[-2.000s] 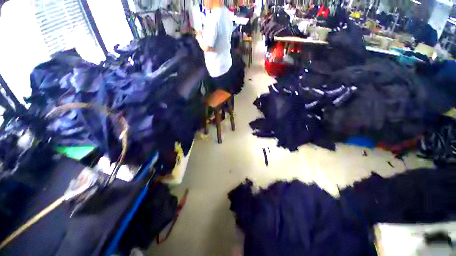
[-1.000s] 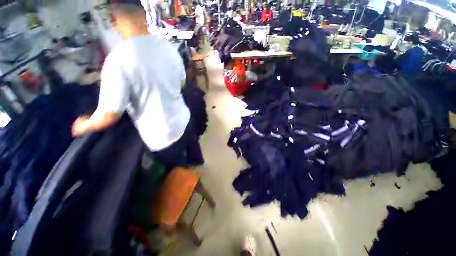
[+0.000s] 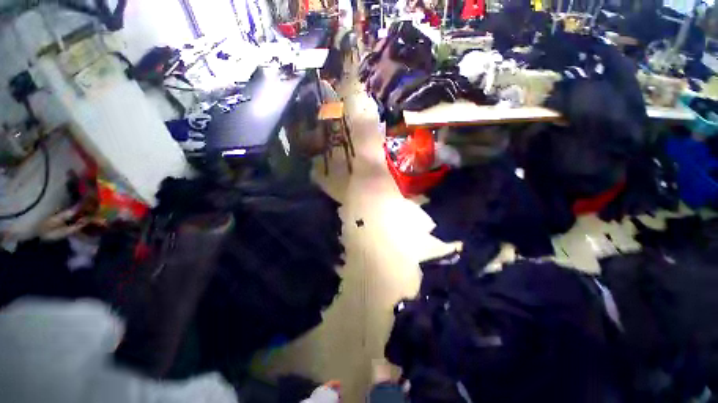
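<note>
Neither of my hands can be made out. Small blurred shapes show at the bottom edge, one whitish with a reddish tip and one pale above a dark patch; I cannot tell what they are. A large heap of black garments (image 3: 260, 260) lies close on the left of the aisle. Another heap of dark navy garments (image 3: 512, 323) lies close on the right. Their pieces spread onto the pale floor (image 3: 370, 283).
A blurred white shirt (image 3: 55, 354) of a person fills the lower left corner. Ahead stand a wooden stool (image 3: 332, 111), a dark table (image 3: 250, 114), a red basket (image 3: 417, 179) with bagged items, and a pale-edged table (image 3: 480, 115). The narrow aisle runs between the heaps.
The view has moved forward along the aisle. The person in the white shirt has shifted to the lower left edge. The red basket and far stool appear nearer.
</note>
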